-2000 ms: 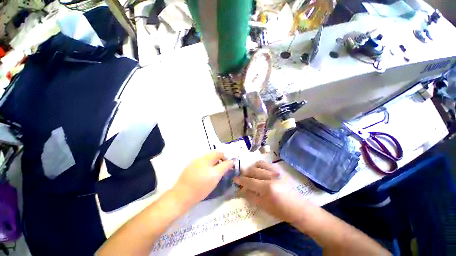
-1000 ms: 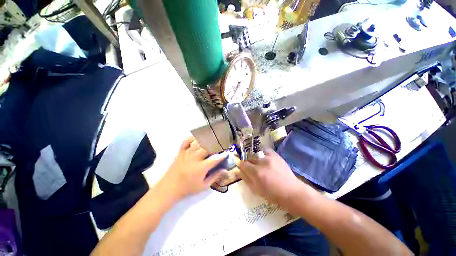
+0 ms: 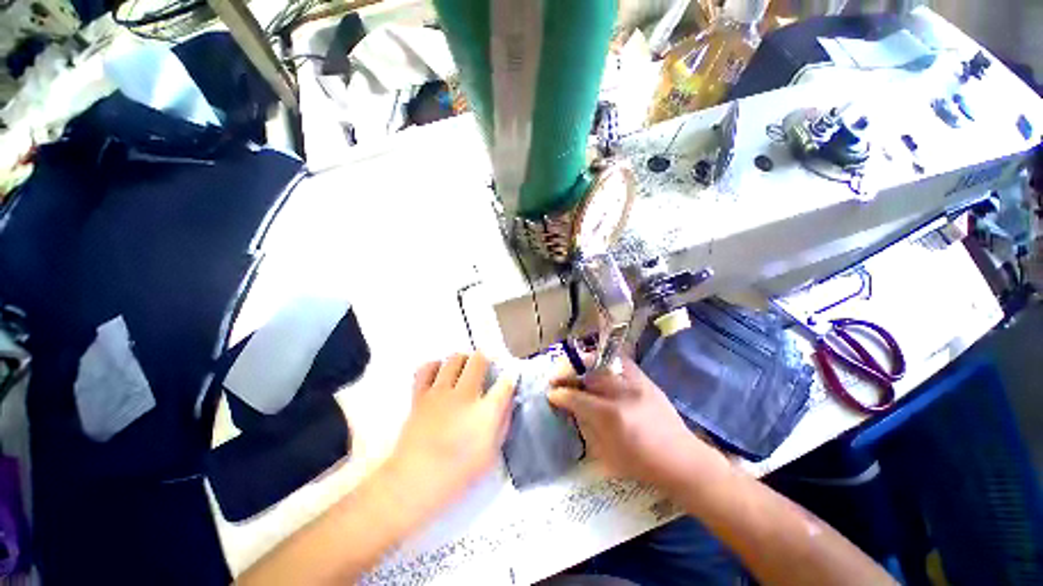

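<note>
A small grey-blue pocket flap piece [image 3: 542, 433] lies flat on the white machine table, its far end near the presser foot [image 3: 575, 353]. My left hand [image 3: 460, 414] rests flat with its fingers at the piece's left edge. My right hand [image 3: 618, 414] has its thumb and fingertips on the piece's right side, close to the foot. The needle point is hidden behind the machine head and fingers. The sewing machine arm [image 3: 801, 218] runs to the right.
Grey-blue stitched pieces [image 3: 732, 383] lie right of my right hand, beside red-handled scissors [image 3: 860, 364]. Dark cut pieces [image 3: 280, 458] with a pale piece [image 3: 280, 361] lie left. Navy panels [image 3: 137, 252] cover the far left. A green tube [image 3: 549, 103] stands above the machine head.
The piece, largely covered by my hands before, now shows flat between them. My left hand has flattened and moved slightly down from the foot. The camera view has shifted.
</note>
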